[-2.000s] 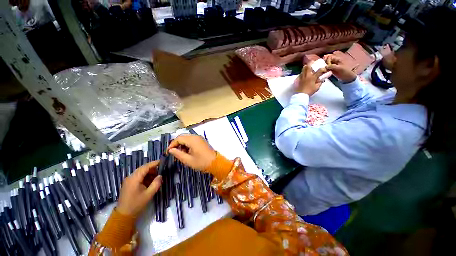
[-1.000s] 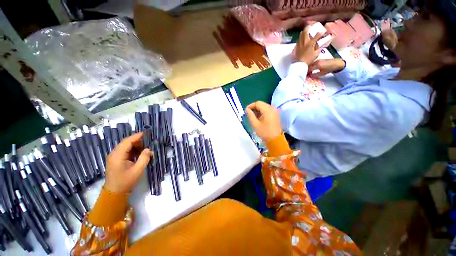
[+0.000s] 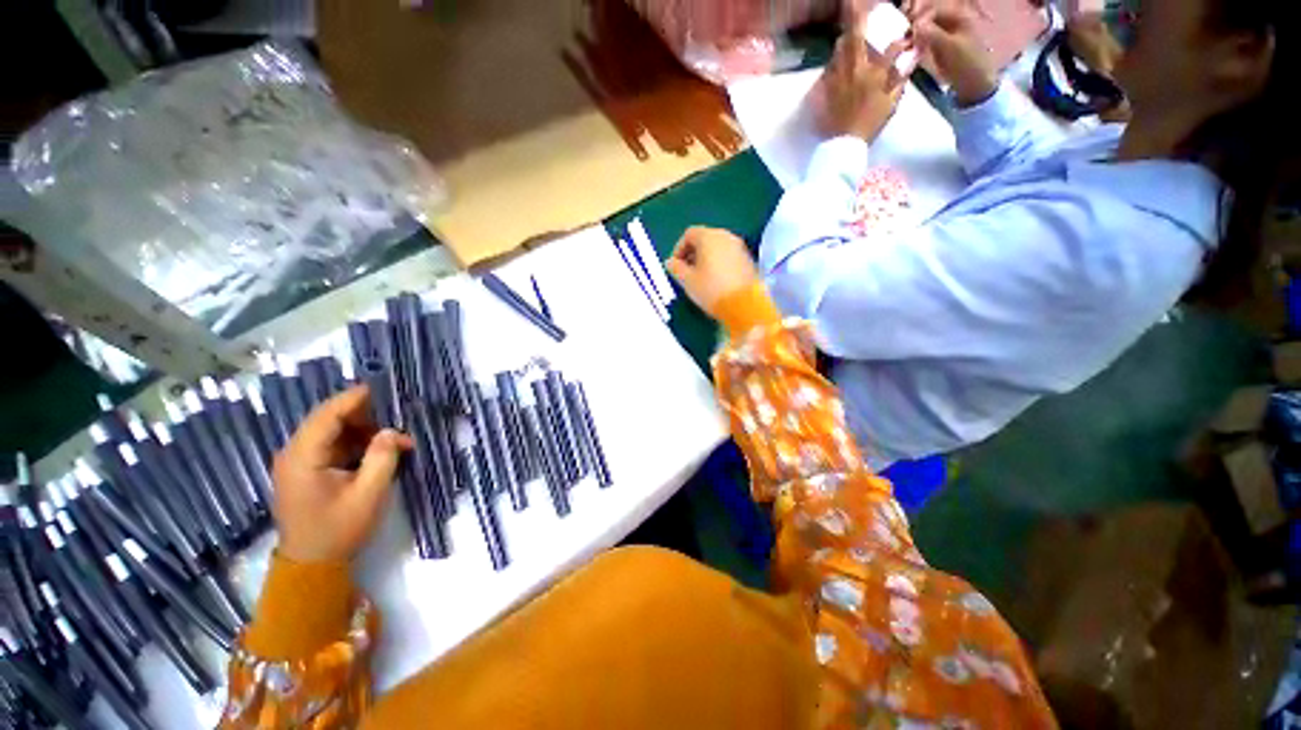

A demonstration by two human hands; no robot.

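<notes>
My left hand (image 3: 338, 478) pinches a black tube (image 3: 377, 385) between thumb and fingers, its open end facing up. The tube is beside a loose group of black tubes (image 3: 485, 442) on the white sheet. My right hand (image 3: 713, 271) is right of the sheet, over the green bench, with fingers curled together. Whether it holds something small cannot be told. White sticks (image 3: 649, 264) lie just left of it. Many black tubes with white tips (image 3: 129, 535) lie in dense rows at the left.
Two thin dark pieces (image 3: 524, 304) lie on the white sheet (image 3: 614, 342). A clear plastic bag (image 3: 228, 186) and brown cardboard (image 3: 500, 178) with reddish strips are behind. A person in light blue (image 3: 970, 271) works close at the right. A metal upright (image 3: 107, 307) stands at the left.
My right hand has moved from the left hand's tube, out to the right beside the white sticks. My left hand has stayed around the tube. The view has tilted down.
</notes>
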